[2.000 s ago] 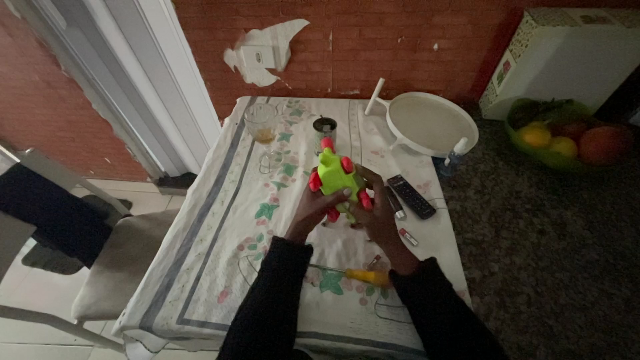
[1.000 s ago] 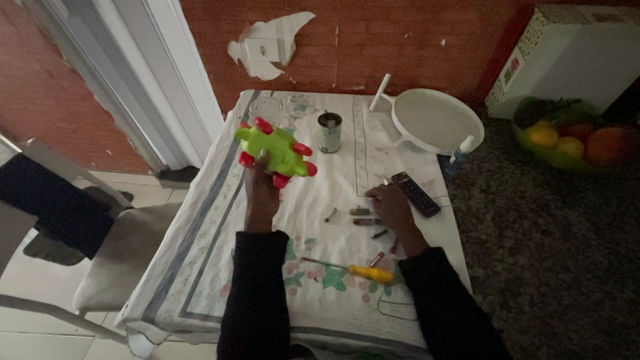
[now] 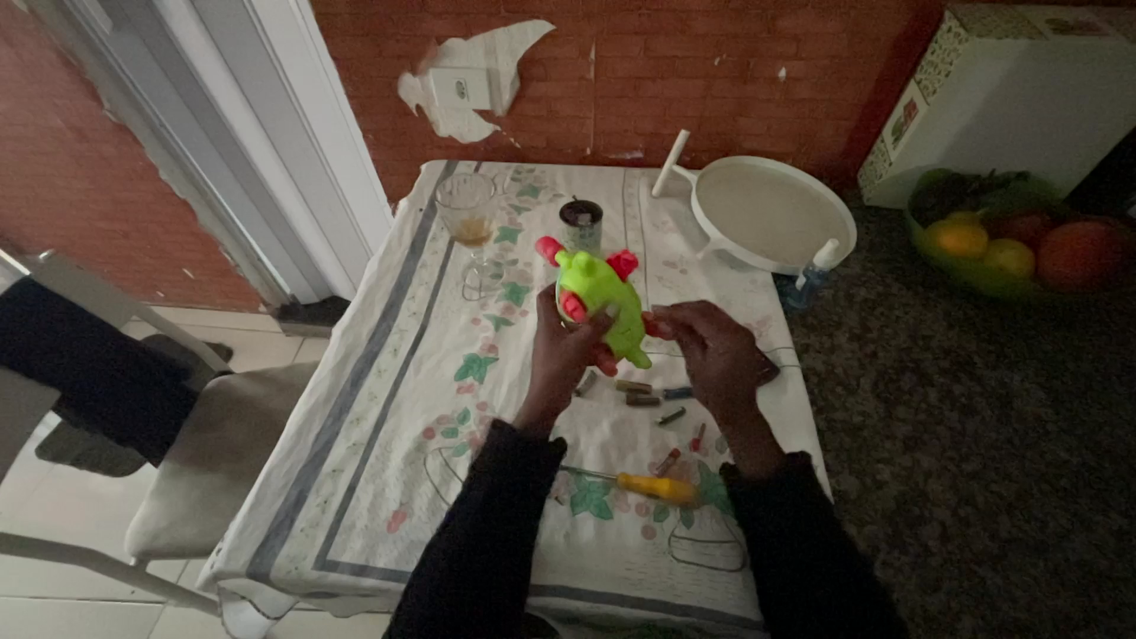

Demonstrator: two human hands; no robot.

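Note:
A lime-green plastic toy animal with red feet (image 3: 608,302) is gripped in my left hand (image 3: 564,359), thumb across its body. My right hand (image 3: 714,351) pinches a red foot at the toy's right side. Below the toy, several small batteries (image 3: 634,387) lie loose on the patterned tablecloth (image 3: 497,461). Nearer to me lies a screwdriver with a yellow handle (image 3: 657,488). A dark remote control (image 3: 767,368) is mostly hidden behind my right hand.
A stemmed glass with some liquid (image 3: 468,213) and an open can (image 3: 581,222) stand behind the toy. A round white tray (image 3: 772,213) and a small bottle (image 3: 812,275) are at the back right. A green fruit bowl (image 3: 976,275) sits on the granite counter. A chair (image 3: 222,461) stands left.
My left hand has brought the toy rightward and turned it. My right hand has risen from the table beside the remote and now grips one of the toy's feet.

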